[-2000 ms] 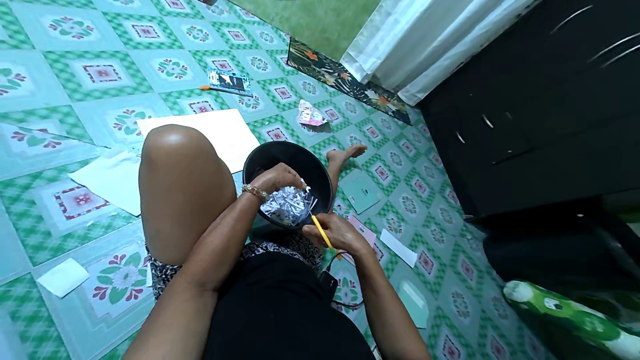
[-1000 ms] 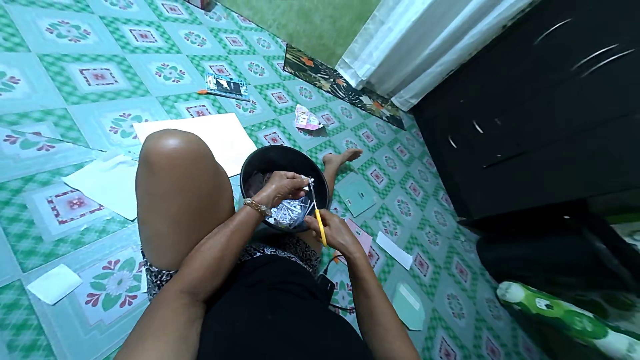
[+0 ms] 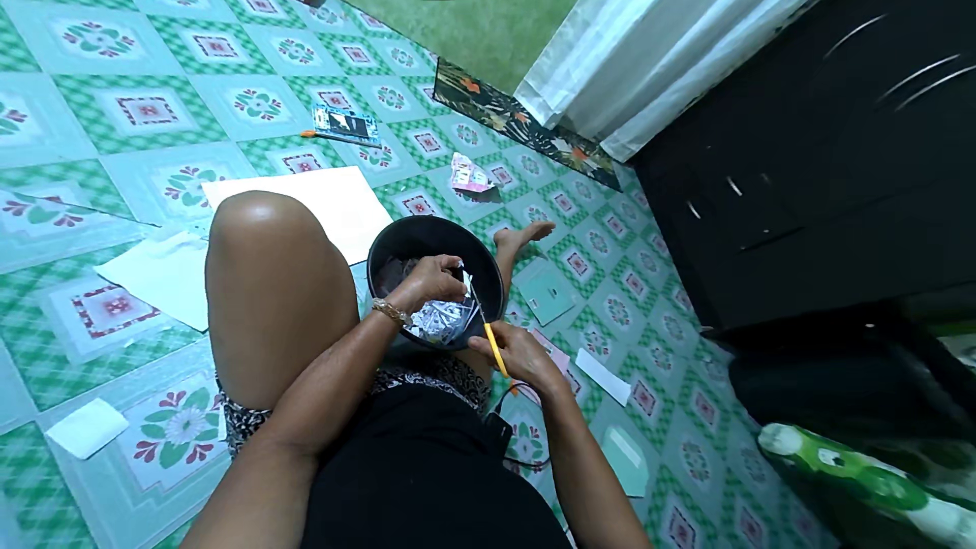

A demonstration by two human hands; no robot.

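A round black bucket (image 3: 383,263) stands between my legs with shredded silvery-white scraps (image 3: 441,322) in it. Over its opening, my left hand (image 3: 436,284) pinches a small whitish strip (image 3: 467,284) between thumb and fingers; its exact shape is hard to make out. My right hand (image 3: 522,352) grips yellow-handled scissors (image 3: 496,347) at the bucket's right rim. The metal blades point up toward the strip, close to my left fingertips. Whether the blades touch the strip, I cannot tell.
White paper sheets (image 3: 335,202) lie beyond and left of my raised knee. A crumpled pink wrapper (image 3: 470,174), a blue packet (image 3: 347,126), green card (image 3: 546,291) and a white strip (image 3: 602,377) are on the patterned floor. A black cabinet (image 3: 801,198) and white curtain (image 3: 618,61) stand to the right.
My left hand has lifted from the scraps to the scissor blades since the oldest frame. The scissors stay in my right hand and now point more up and left.
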